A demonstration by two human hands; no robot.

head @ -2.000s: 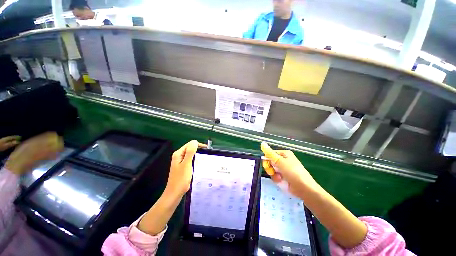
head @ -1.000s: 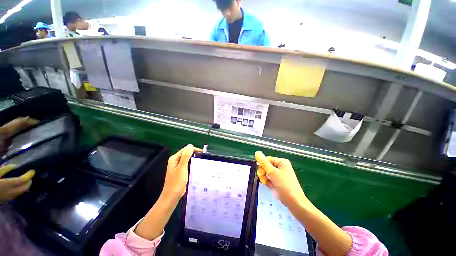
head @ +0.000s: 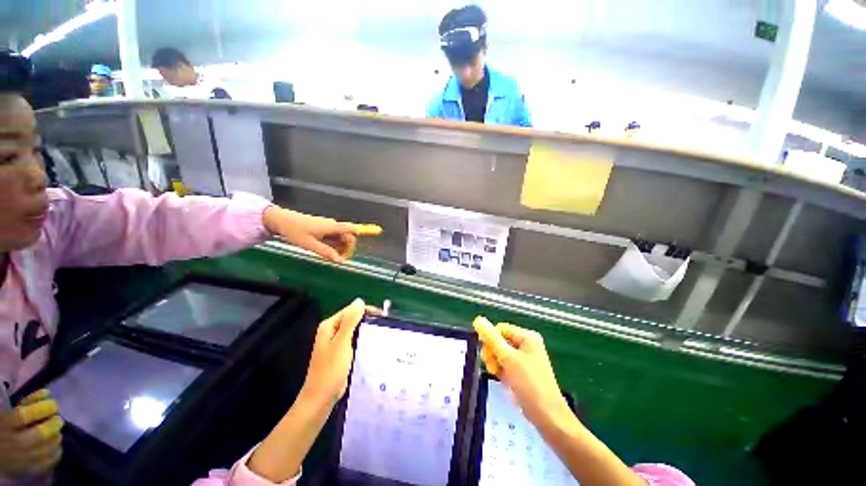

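Note:
A tablet [head: 401,408] with a black bezel and a lit screen of icons is held up at its upper corners. My left hand [head: 334,353] grips its top left corner, beside a small pale plug [head: 385,307] standing up from the top edge. My right hand [head: 517,365], with yellow finger cots, is at the top right corner; what its fingertips hold is too small to tell. A second lit tablet [head: 517,441] lies behind and to the right, partly hidden by the held one and my right arm.
A person in pink [head: 142,228] at the left points across the bench. A black tray of two dark tablets [head: 204,313] lies at left. A grey partition [head: 332,157] carries an instruction sheet [head: 458,245] and yellow paper [head: 567,178]. A person in blue [head: 480,95] is beyond. Dark objects stand at far right.
The person at the left has leaned in and stretched an arm out over the bench; the tablet they held is no longer seen in their hands. My hands and the held tablet sit slightly lower in view.

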